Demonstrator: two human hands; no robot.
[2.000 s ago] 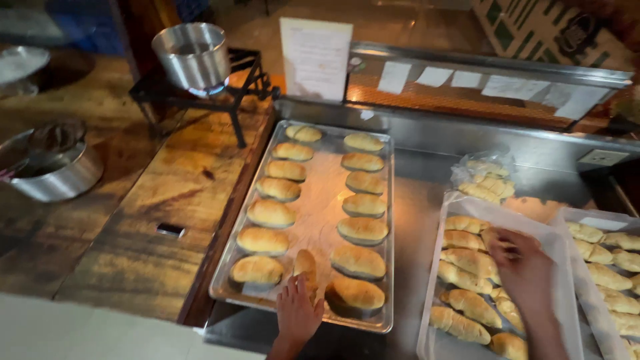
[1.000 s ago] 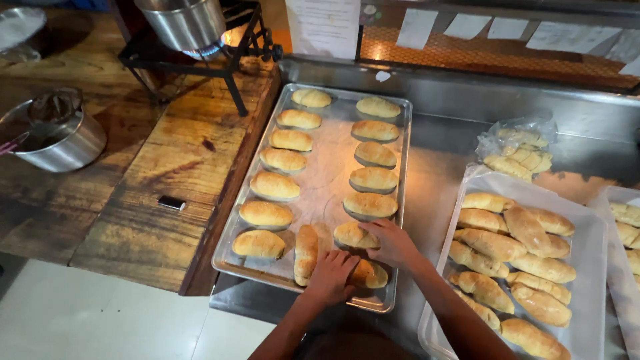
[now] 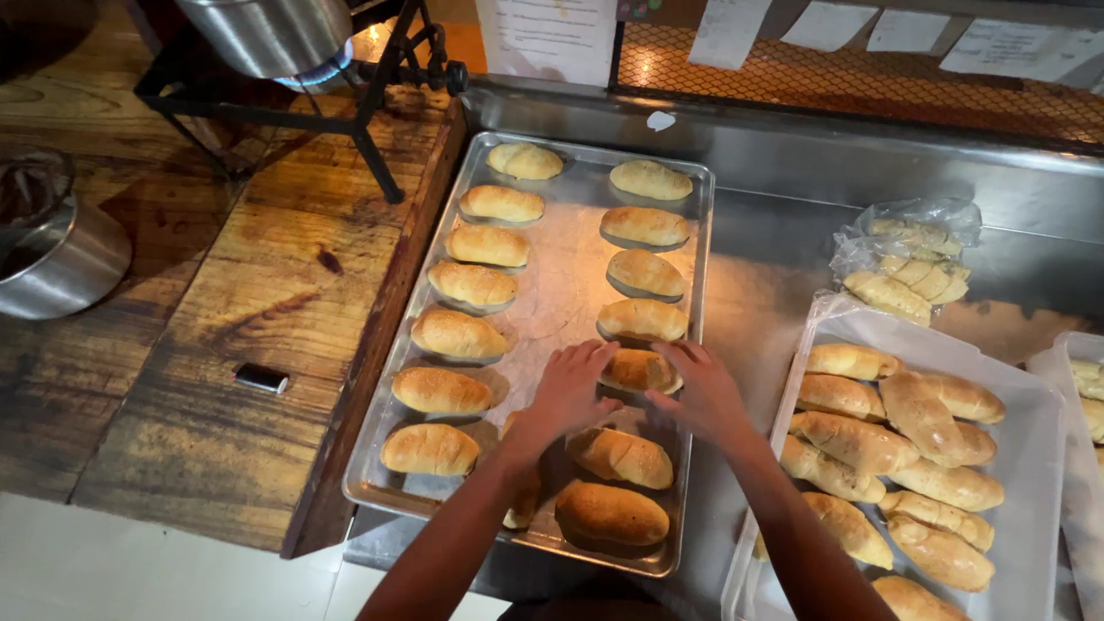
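A metal baking tray [image 3: 552, 345] holds two long columns of browned bread rolls. My left hand [image 3: 571, 388] and my right hand [image 3: 700, 388] are at either end of one roll [image 3: 640, 371] in the right column, fingers touching or very near its ends. That roll looks level with its neighbours. Nearer me in the same column lie two larger rolls, one [image 3: 619, 457] just below my hands. Another roll [image 3: 522, 500], between the columns, is partly hidden by my left forearm. At the right, a white plastic bin [image 3: 1026, 483] holds many piled rolls.
A steel pot [image 3: 267, 34] sits over a lit burner on a black stand [image 3: 379, 155]. Another pot [image 3: 78, 259] and a lighter [image 3: 260, 378] are on the wooden counter [image 3: 285, 293]. A plastic bag of rolls [image 3: 906, 259] lies behind the bin; a second bin [image 3: 1078, 345] is at far right.
My right hand has gone from the bin to the tray. Since one second ago, both hands have moved up the right column to a roll farther from me. The view has shifted.
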